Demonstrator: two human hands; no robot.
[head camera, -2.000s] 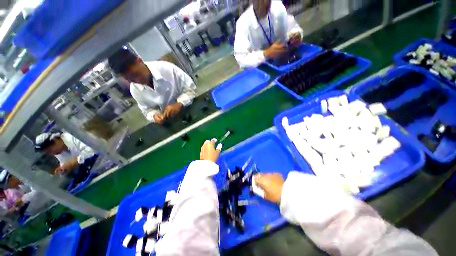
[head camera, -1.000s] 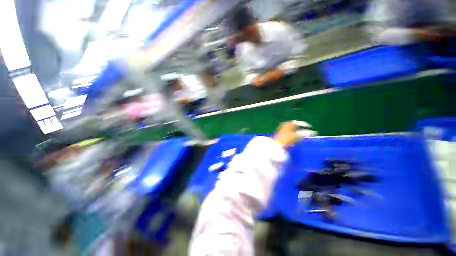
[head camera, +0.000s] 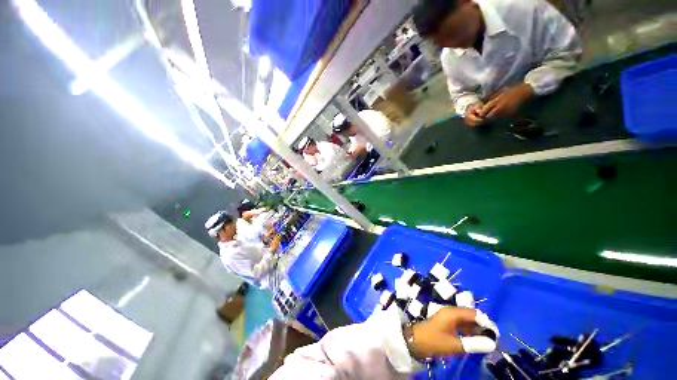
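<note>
My left hand (head camera: 453, 332), with white finger coverings, is over the adjoining rims of the left and middle trays. A small black part (head camera: 487, 333) shows between its fingertips, partly hidden by them. Half white, half black joined pieces (head camera: 416, 289), some with thin leads, lie heaped in the left blue tray (head camera: 475, 256). A tangled pile of black parts with pale leads (head camera: 575, 355) lies in the middle blue tray (head camera: 631, 304), cut off by the lower edge. My right hand is out of the picture.
The green conveyor (head camera: 512, 197) runs beyond the trays with a few black parts on it. A person in a white coat (head camera: 512, 52) works across it. More people sit further down the line. A grey metal frame post (head camera: 326, 185) stands beyond the left tray. Another blue tray (head camera: 319, 256) is further left.
The view has swung left, and my right hand and the tray of white covers have left the picture. My left hand has moved from the belt side back over the tray rims.
</note>
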